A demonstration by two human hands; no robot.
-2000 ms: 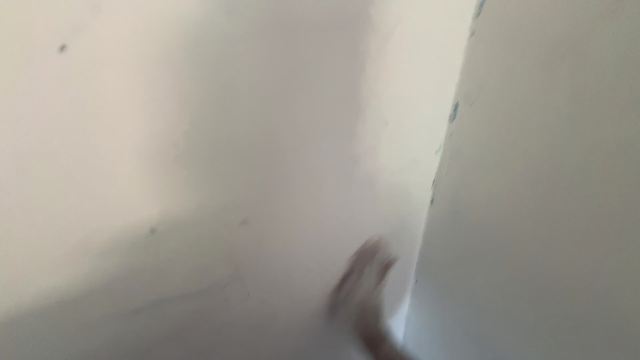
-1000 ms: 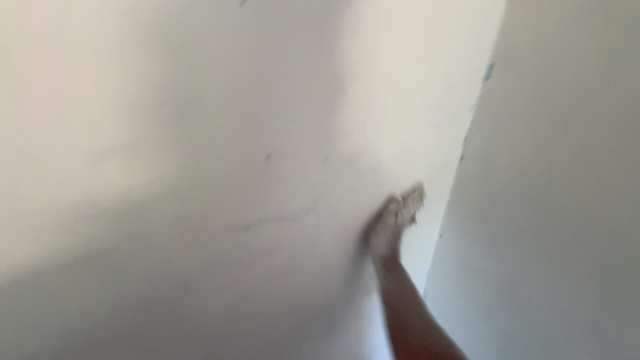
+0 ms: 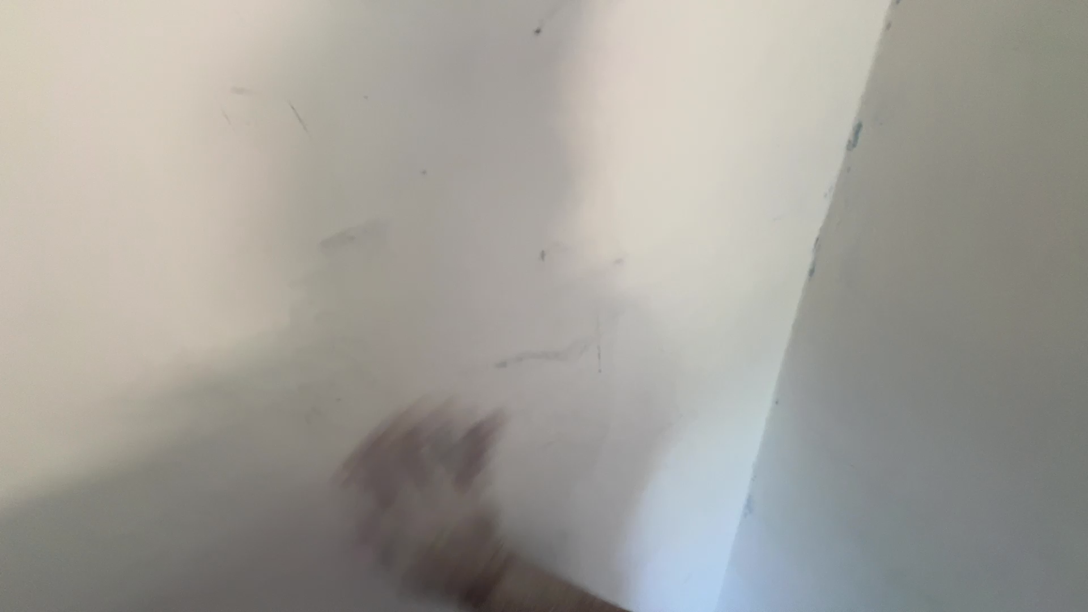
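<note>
A pale wall with dark specks, scuffs and a thin wavy mark fills most of the head view. One hand, which I take from its forearm entering at the lower right to be my right hand, lies over the lower middle of this wall, just below the wavy mark. Motion blur smears its fingers, so whether something is in its grip does not show. My left hand is out of the frame.
A second, greyer wall surface meets the first along a slanting corner at the right. Small bluish chipped spots mark that corner line. Soft shadows fall across the pale wall.
The hand has moved left and down across the wall, away from the corner. One second ago it was near the corner with a pale, flat piece at its fingers.
</note>
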